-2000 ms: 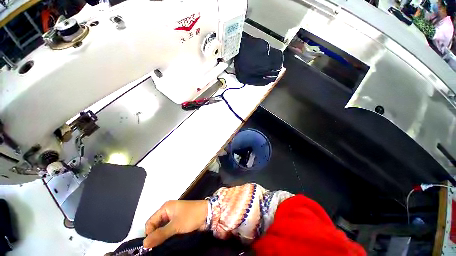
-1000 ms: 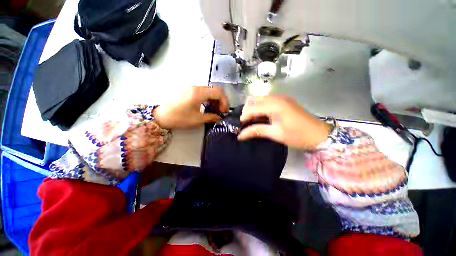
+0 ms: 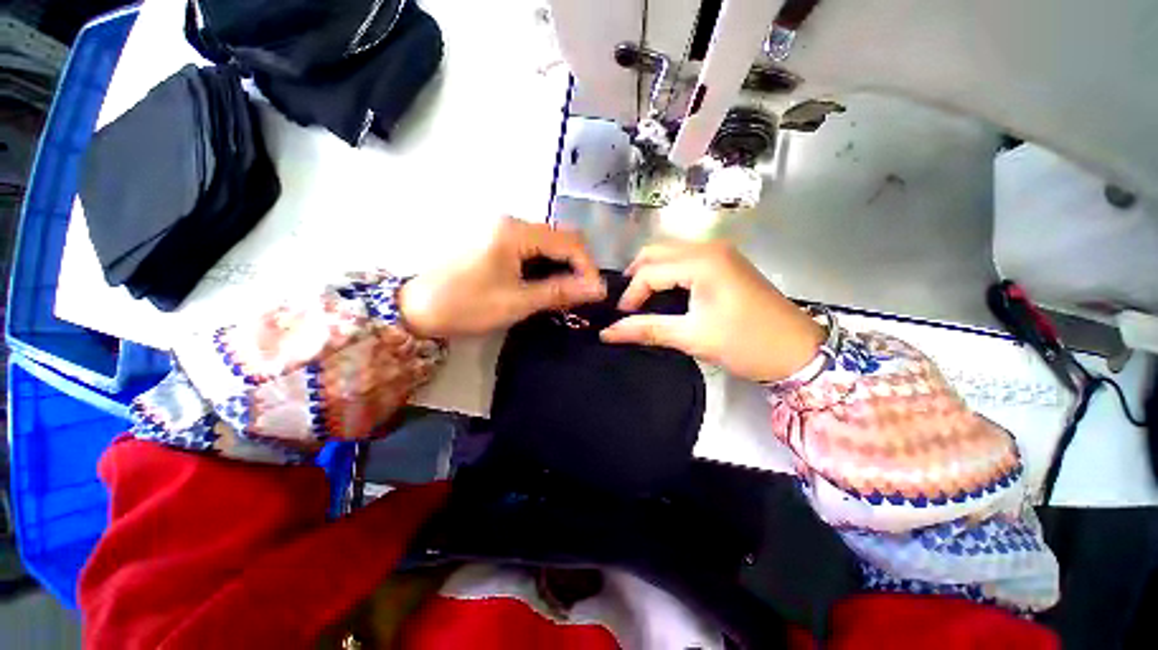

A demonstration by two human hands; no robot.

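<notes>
A black rounded pouch piece [image 3: 597, 406] hangs over the table's front edge, below the machine's lit needle area [image 3: 692, 191]. My left hand [image 3: 508, 277] pinches its top edge from the left. My right hand [image 3: 721, 311] pinches the same edge from the right, thumb and fingertips close to the left ones. A small metal glint [image 3: 574, 320], possibly a zipper pull, shows between the fingertips. What lies under the fingertips is hidden.
A stack of black panels [image 3: 165, 191] and puffy black pouches [image 3: 337, 57] lie at the upper left. Blue crates [image 3: 45, 444] stand at the far left. The white sewing machine [image 3: 927, 51] is at the upper right. A red-and-black tool [image 3: 1026, 318] with black cord lies at the right.
The view has swung from the machine's right side to the work in front. Since one second ago, the pale zip teeth at the pouch's top edge have gone from sight; both hands still pinch there.
</notes>
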